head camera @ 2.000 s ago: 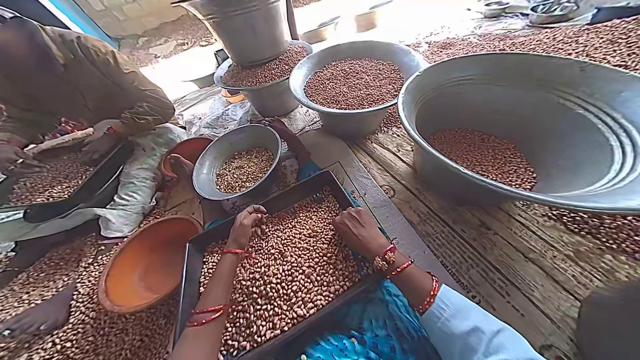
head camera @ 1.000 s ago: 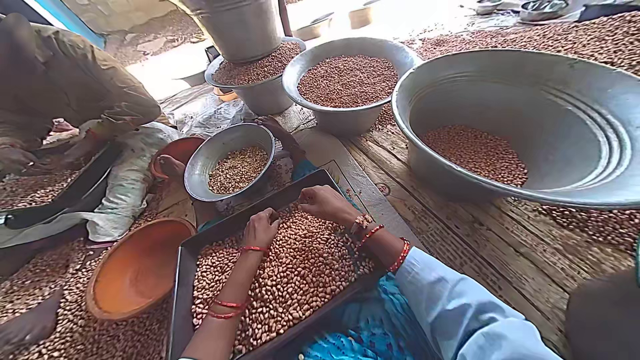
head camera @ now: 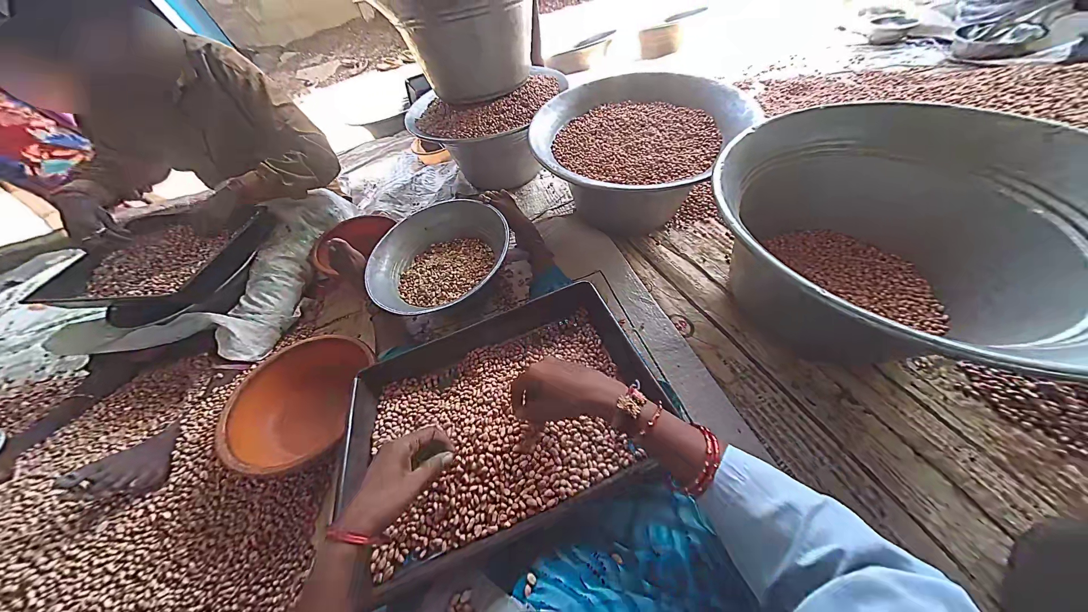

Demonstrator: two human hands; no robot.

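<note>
A dark rectangular tray (head camera: 476,342) rests over my lap, spread with pinkish-brown nuts or beans (head camera: 510,476). Above its left part is my left hand (head camera: 404,472), thumb and fingers curled with a gap between them; nothing plain shows in it. My right hand (head camera: 561,393) bends down over the middle of the tray, fingertips turned toward the nuts. Its fingers are partly hidden, so whether it holds any cannot be told. An orange bowl (head camera: 293,404) stands left of the tray. Beyond the tray's far edge sits a metal bowl (head camera: 438,255) with paler, mixed pieces inside.
A large metal basin (head camera: 901,187) with some nuts stands at right on wooden planks (head camera: 833,425). Fuller metal basins (head camera: 633,195) are behind. At left, a person (head camera: 212,127) works over another dark tray (head camera: 161,297). Loose nuts (head camera: 170,544) cover the floor at lower left.
My right hand has moved from the tray's far edge back over the middle of the nuts. My left hand has come nearer to me, toward the tray's left side.
</note>
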